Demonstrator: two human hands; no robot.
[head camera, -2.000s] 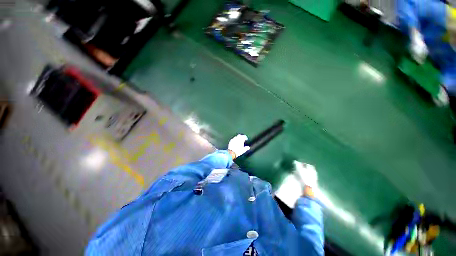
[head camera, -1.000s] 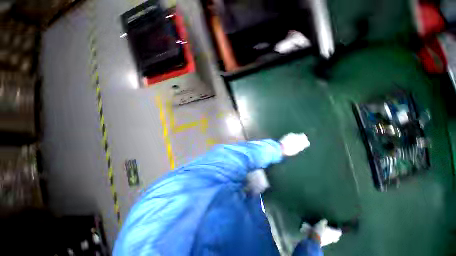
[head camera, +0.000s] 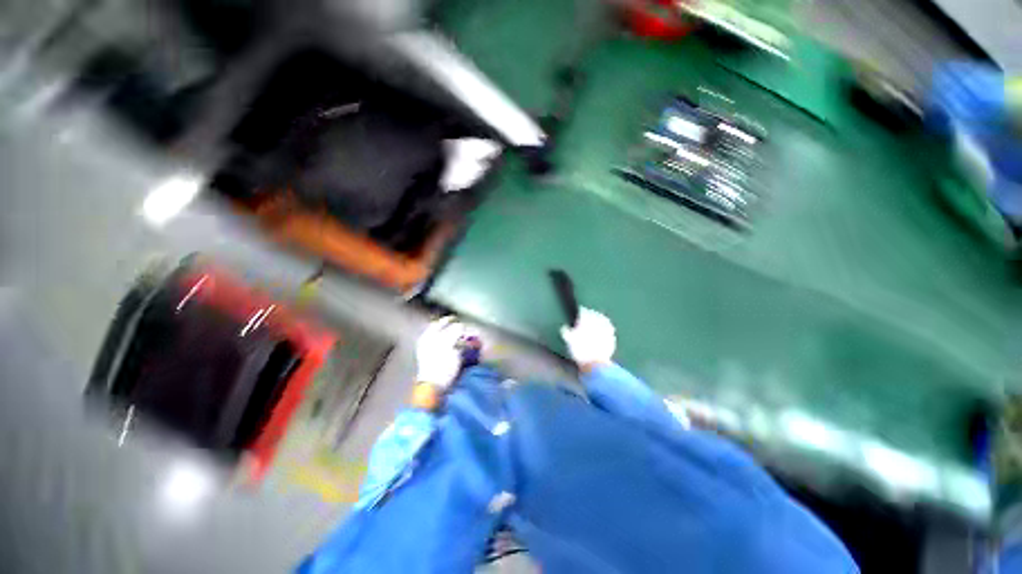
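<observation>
My left hand (head camera: 440, 351), in a white glove, is in front of my chest beyond the bench edge. A small dark thing shows at its fingers; blur hides whether it is held. My right hand (head camera: 591, 336), also in a white glove, is shut on a narrow dark bar (head camera: 564, 295) that sticks up from the fingers over the green mat. A populated circuit board (head camera: 700, 157), blurred, with white and blue parts and a dark edge, lies on the green bench mat (head camera: 661, 303) farther off.
A black tote (head camera: 336, 146) with orange-brown material and a white piece stands at the bench's left end. On the floor at left is an AGV with a red-orange top (head camera: 294, 387), carrying black pallets (head camera: 196, 359). A coworker's blue sleeve (head camera: 975, 112) is at upper right.
The view has swung, shifting the board and AGV in the picture. The dark bar, seen lying on the mat two seconds ago, is now in my right hand. Both hands are closer together than one second ago.
</observation>
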